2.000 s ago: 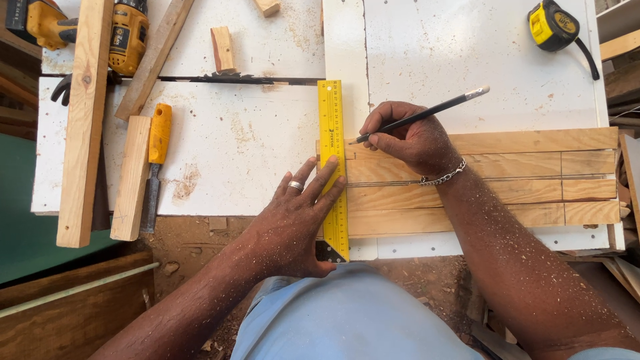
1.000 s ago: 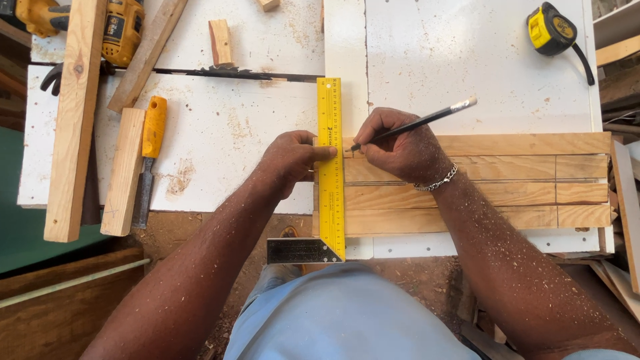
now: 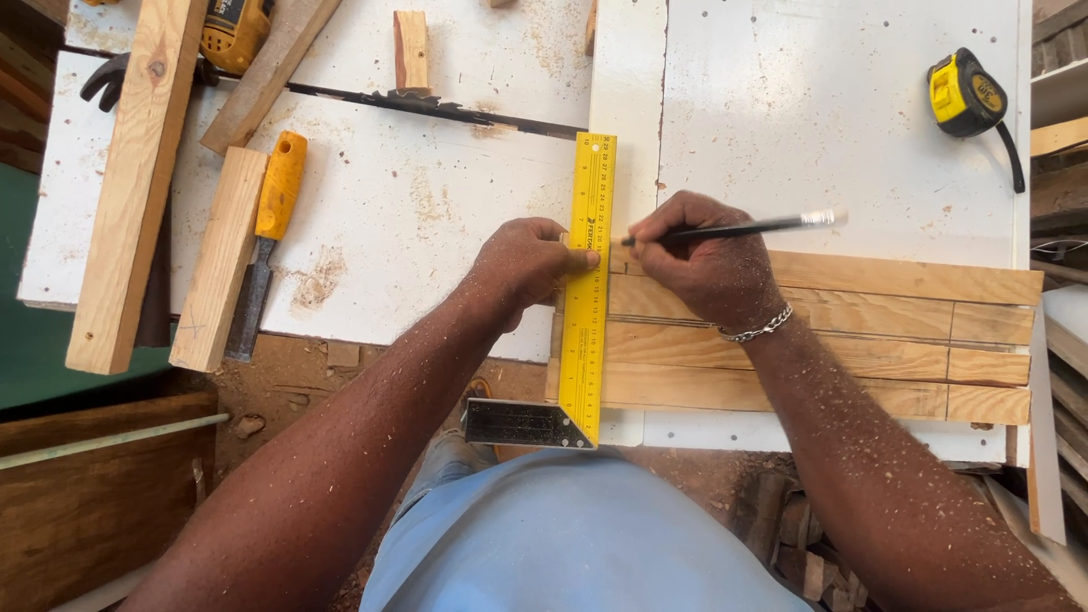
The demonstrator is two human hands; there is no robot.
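Note:
Several wooden strips (image 3: pixel 875 357) lie side by side on the white worktop, with pencil lines across them near their right ends. Across their left ends rests a yellow try square (image 3: pixel 586 340), its black stock hanging past the near side. My left hand (image 3: pixel 531 268) grips the blade of the square, thumb on top, fingers hidden beneath the palm. In my right hand (image 3: pixel 701 251) is a black pencil (image 3: pixel 756 228), its tip beside the blade's right edge, over the farthest strip.
A yellow-handled chisel (image 3: pixel 280 187), loose wooden pieces (image 3: pixel 140 187), a claw hammer (image 3: pixel 106 81) and part of a yellow power tool (image 3: pixel 234 34) lie at left. A tape measure (image 3: pixel 966 92) lies at the far right. A saw blade (image 3: pixel 425 104) shows in the worktop slot.
My left hand, spread flat over the square and strips two seconds ago, now holds the blade's left side with the thumb on top. The square's black stock has come into fuller view.

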